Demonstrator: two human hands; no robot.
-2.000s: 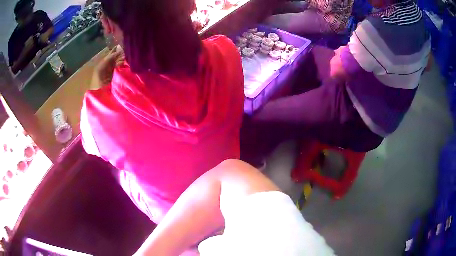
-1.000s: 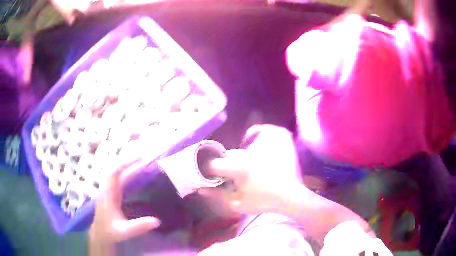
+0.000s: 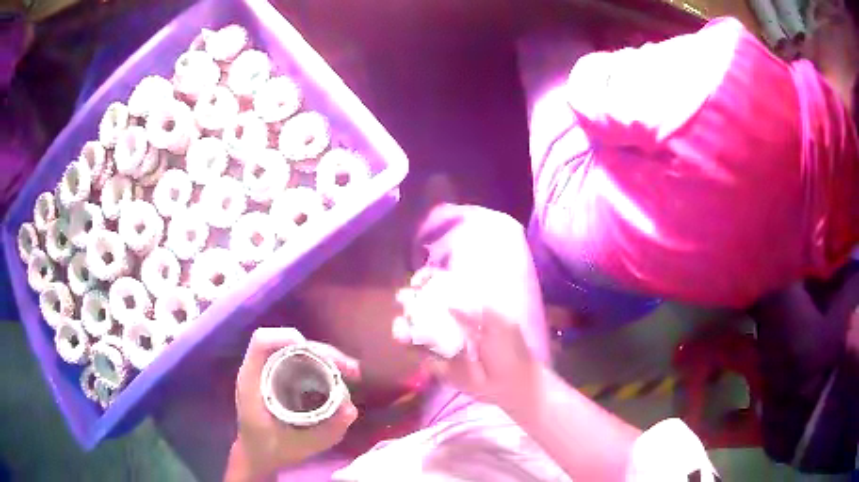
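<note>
My left hand, at the bottom centre-left, is wrapped around a short pale tube. The tube's open end faces up, with a round rim and grey inside. My right hand, to the right of it and blurred, holds a small white knobbly piece at its fingertips; its exact shape is unclear. The piece and the tube are apart. A blue-violet crate at the left holds many knobbly white rolls, most with their dark holes showing.
A person in a red top sits close on the right, with part of an arm at the top right corner. A red stool and yellow-black floor tape show at the lower right. My lap and white sleeve are below.
The view has swung from the neighbours to the crate. Since one second ago, my left hand has closed around a tube. My right hand, then in a pale sleeve or tube, now holds a small white piece.
</note>
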